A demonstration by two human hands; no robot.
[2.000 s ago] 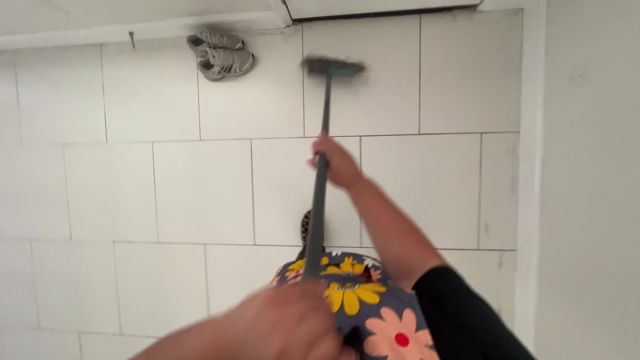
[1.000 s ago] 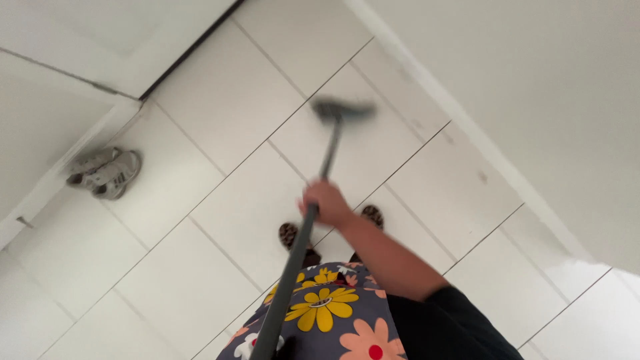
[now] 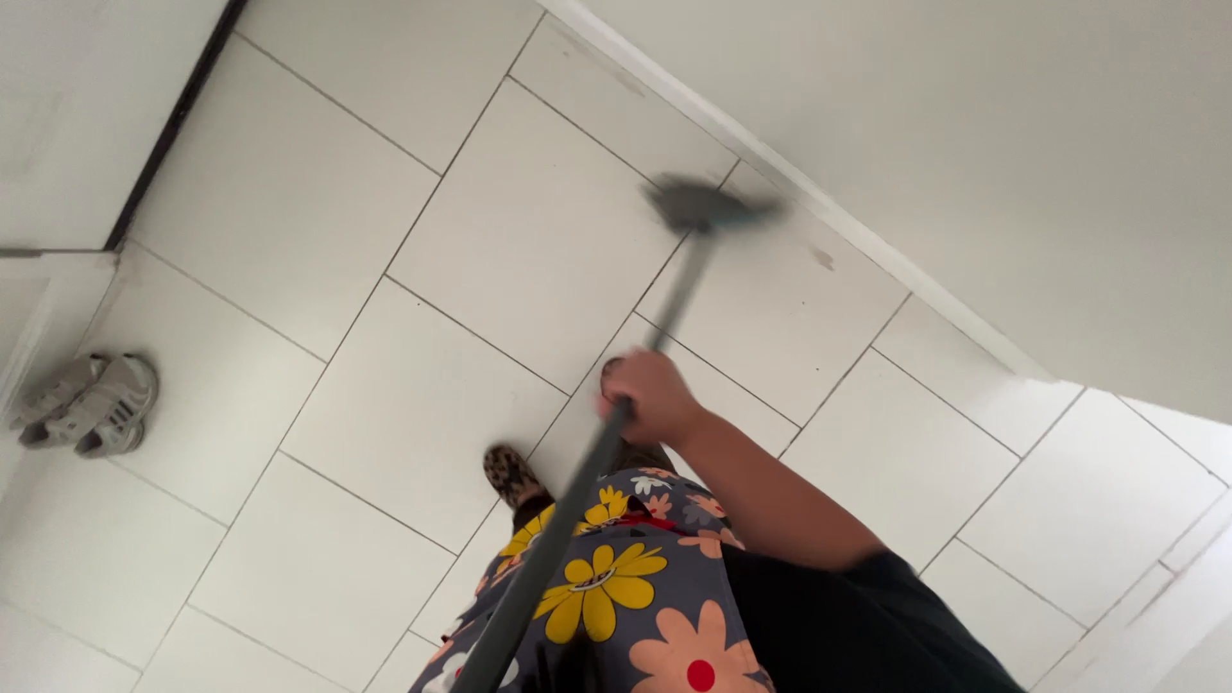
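My right hand [image 3: 654, 397] is closed around the dark grey handle [image 3: 563, 534] of a broom, about midway along the part in view. The broom's head [image 3: 707, 204], blurred, rests on or just over the white floor tiles, close to the baseboard. The handle runs down past my floral apron [image 3: 602, 582] and out of the bottom edge of the view. My left hand is out of view. A leopard-print shoe [image 3: 510, 472] on my foot shows beside the apron.
A pair of grey sneakers [image 3: 91, 404] stands by the wall at the far left. A white baseboard [image 3: 818, 207] runs diagonally along the wall at the right. A white door [image 3: 87, 106] with a dark bottom edge is at the upper left. Brownish marks [image 3: 823, 259] show on the tiles near the baseboard.
The view has turned strongly. The broom head has moved from the floor near the dark-edged threshold to beside the right-hand baseboard. My left hand, seen on the handle two seconds ago, has left the view.
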